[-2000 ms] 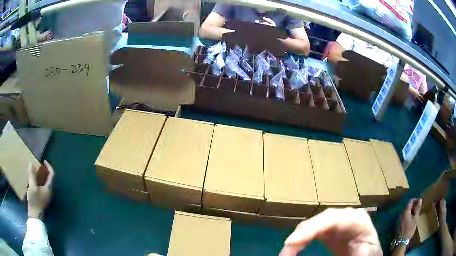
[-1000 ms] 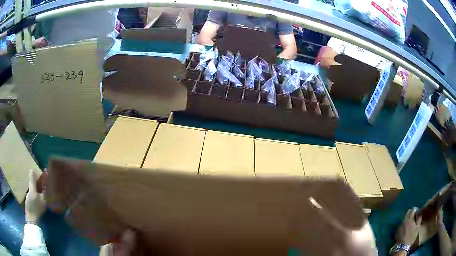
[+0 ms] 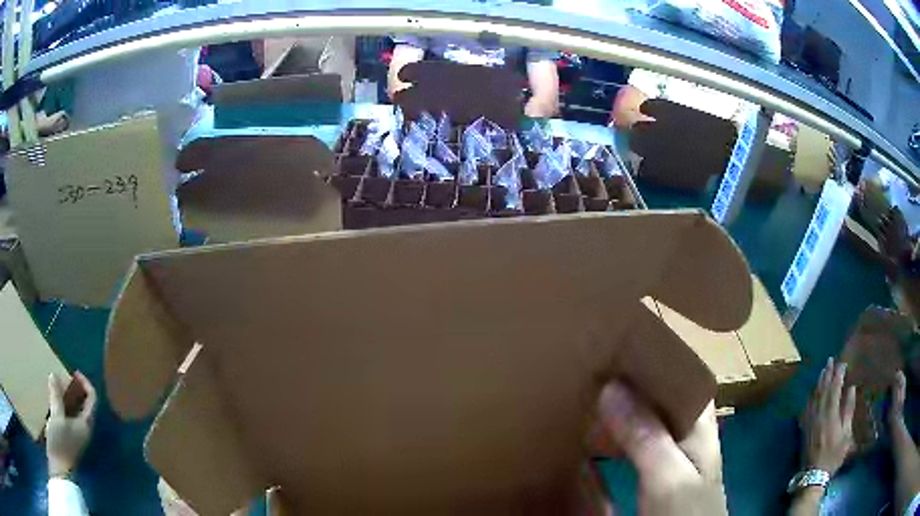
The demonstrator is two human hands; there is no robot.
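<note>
An open, part-folded brown mailer box [image 3: 424, 343] fills the lower middle, close to the camera. Its large panel rises in front of me, with rounded ears at both upper ends and side flaps angled inward below them. My right hand [image 3: 661, 459] grips the lower right side, thumb on the inner face by the right flap. My left hand [image 3: 177, 499] shows only as a sliver at the bottom edge, against the lower left flap; its fingers are hidden. Finished mailer boxes [image 3: 770, 338] show behind the open box at right; it hides most of the row.
A partitioned carton [image 3: 358, 215] with shiny plastic bags stands beyond. A cardboard sheet marked with numbers [image 3: 91, 237] stands at left. Other people's hands hold cardboard at far left [image 3: 69, 428] and far right [image 3: 829, 428]. White-and-blue uprights [image 3: 817, 242] and a railed shelf [image 3: 404, 22] border the bench.
A brown box came up into view from below, was tilted upright and now covers most of the finished row. My right hand went from empty to gripping its right side. The view shifted.
</note>
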